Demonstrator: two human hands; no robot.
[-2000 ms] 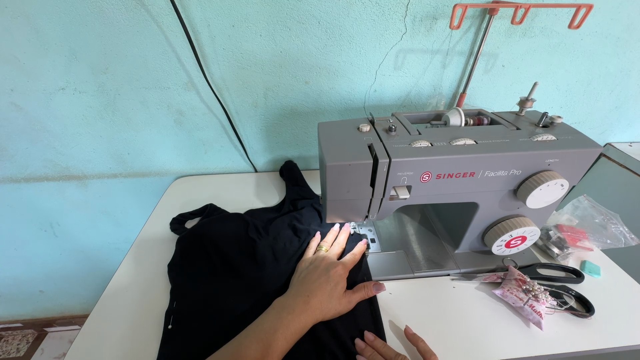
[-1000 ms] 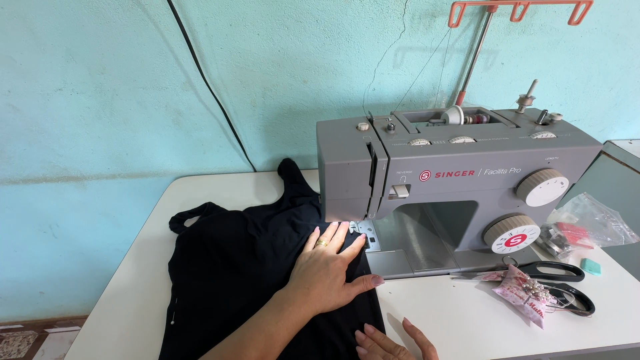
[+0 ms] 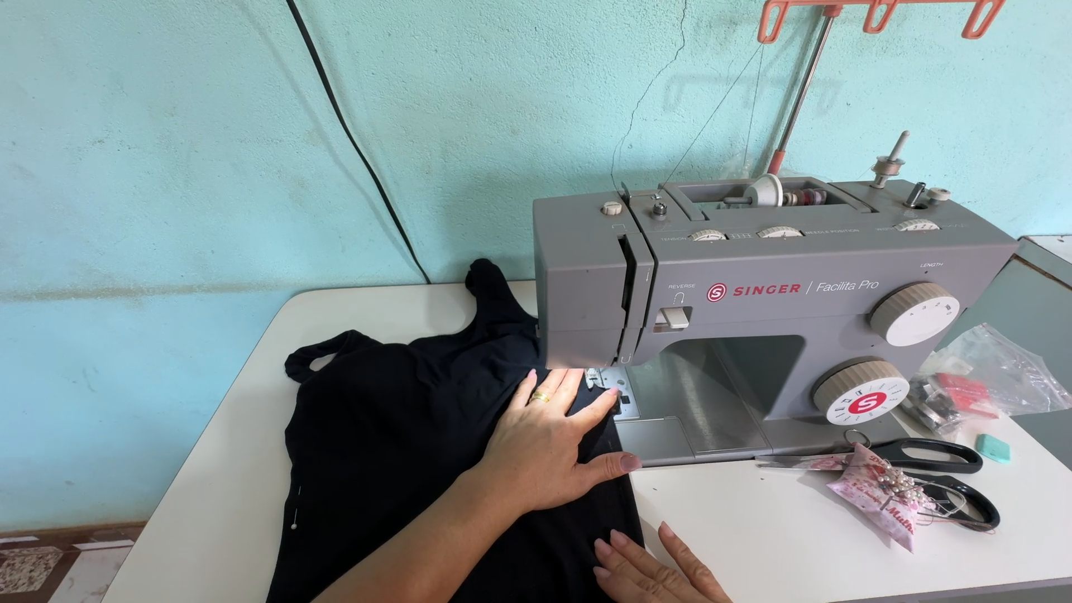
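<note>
A black garment (image 3: 402, 419) with straps lies across the bed of a grey Singer sewing machine (image 3: 754, 310) and the white table. My left hand (image 3: 544, 444), with a ring on one finger, rests flat on the cloth, fingers spread, fingertips beside the presser foot (image 3: 593, 378). The needle itself cannot be made out. Low in the view my right hand (image 3: 657, 574) touches the garment's right edge with its fingertips, partly cut off by the frame. A ball-headed pin (image 3: 294, 526) is in the cloth at the left.
Black-handled scissors (image 3: 934, 456) lie right of the machine's bed, partly under a small pink pincushion (image 3: 879, 498) full of pins. Behind them are a clear plastic bag (image 3: 997, 368) and a turquoise piece (image 3: 993, 448). The wall stands behind the white table (image 3: 218, 427).
</note>
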